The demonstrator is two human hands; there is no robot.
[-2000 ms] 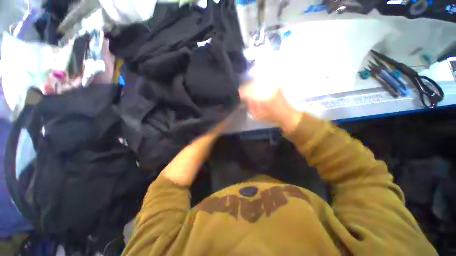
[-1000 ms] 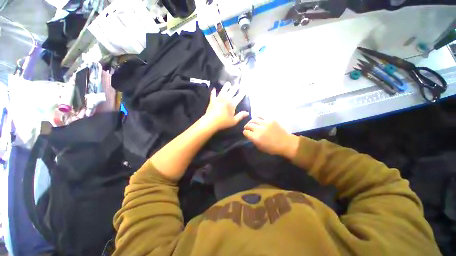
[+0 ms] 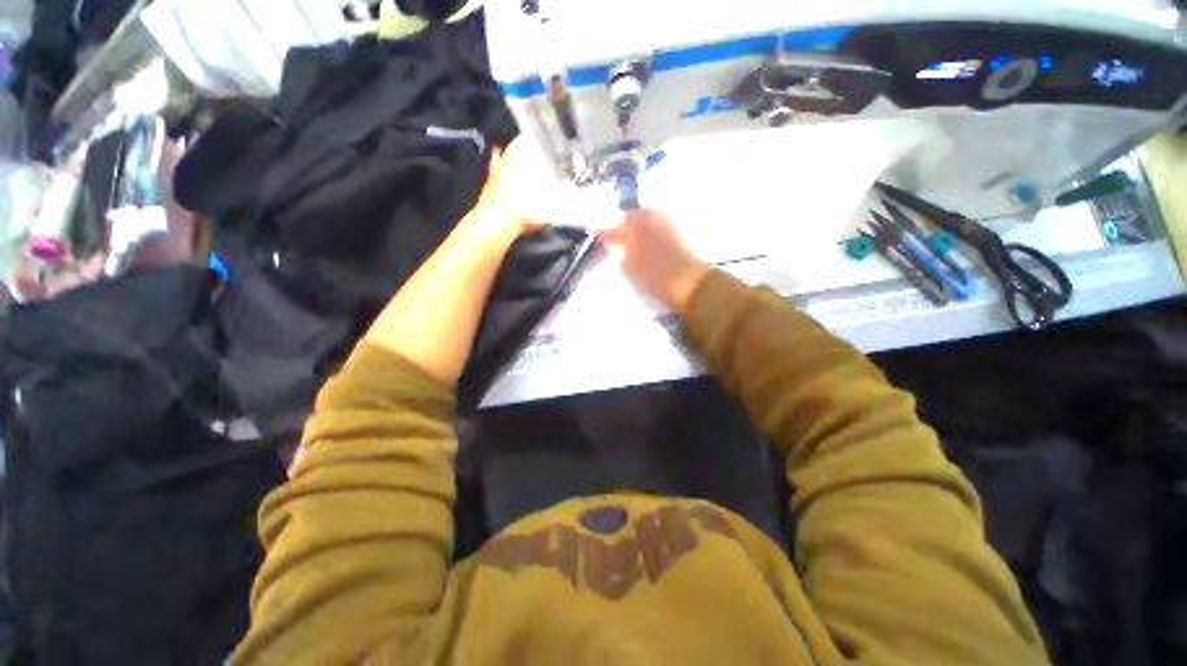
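Observation:
A black garment (image 3: 378,195) lies on the left of the machine table, with its edge running under the lit needle area. A small white label (image 3: 454,134) shows on it. The white sewing machine (image 3: 729,98) has a blue stripe. My left hand (image 3: 514,195) lies on the cloth left of the needle, partly washed out by the lamp, its fingers hard to make out. My right hand (image 3: 651,254) is at the cloth edge just below the needle. Its fingertips are blurred in glare, and whether they pinch the cloth cannot be told.
Black-handled shears (image 3: 1028,280) lie at right beside thin tools (image 3: 918,254). A ruler strip (image 3: 885,306) runs along the table's front edge. A black garment pile (image 3: 130,442) is at far left. A lit control panel (image 3: 1002,78) is at upper right.
Both hands have moved up to the needle area; a second ago they lay lower on the cloth. The cloth no longer covers the table's front edge below the right hand. The view has shifted.

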